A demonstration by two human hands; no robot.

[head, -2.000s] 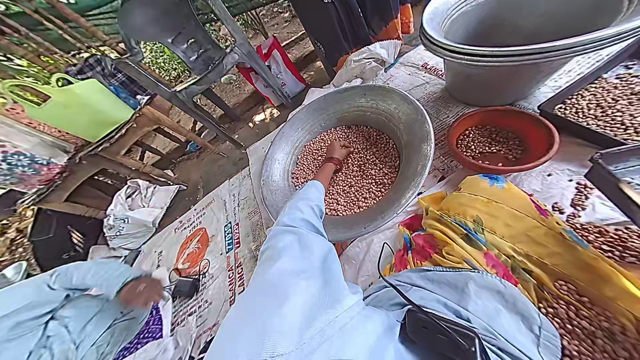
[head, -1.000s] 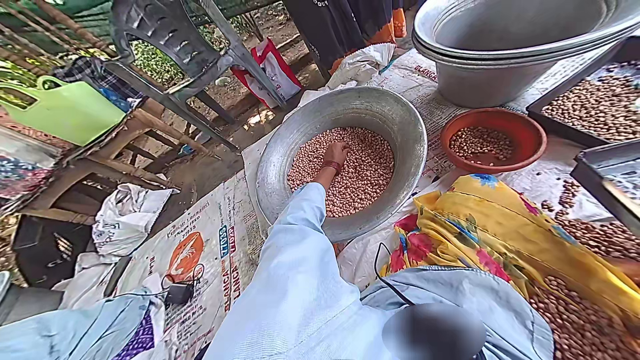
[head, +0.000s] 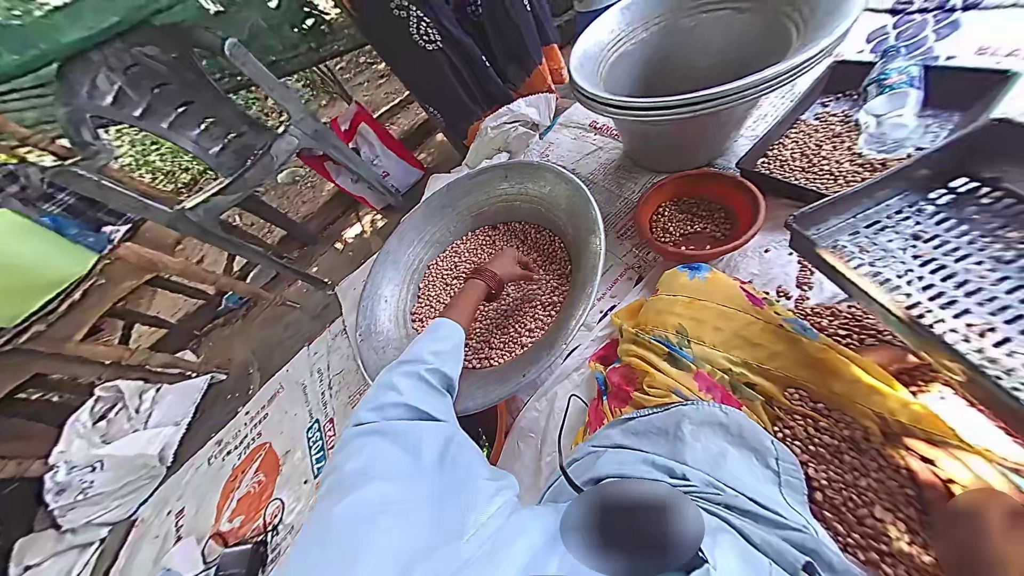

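Note:
My left hand (head: 508, 266), with dark red bangles at its wrist and a light blue sleeve, reaches into a wide aluminium basin (head: 384, 296). Its fingers are bent and touch the small pinkish-brown nuts or beans (head: 516, 324) inside; whether they grip any is unclear. A blurred brown shape at the bottom right edge appears to be my right hand (head: 980, 528), beside a heap of darker brown nuts or beans (head: 848, 472) next to yellow floral cloth (head: 704, 328). What its fingers do is not readable.
Stacked metal basins (head: 680, 136) stand beyond a red-brown bowl (head: 748, 232) of beans. A dark tray (head: 788, 180) holds beans and a clear plastic bottle (head: 892, 104); a perforated crate (head: 928, 256) is at right. Printed sacking covers the ground. A plastic chair (head: 168, 104) stands at left.
My left hand stays in the basin, its fingers now turned more to the right. The view has shifted, showing more of the crate and tray; a co-worker's sleeve at lower left is out of view.

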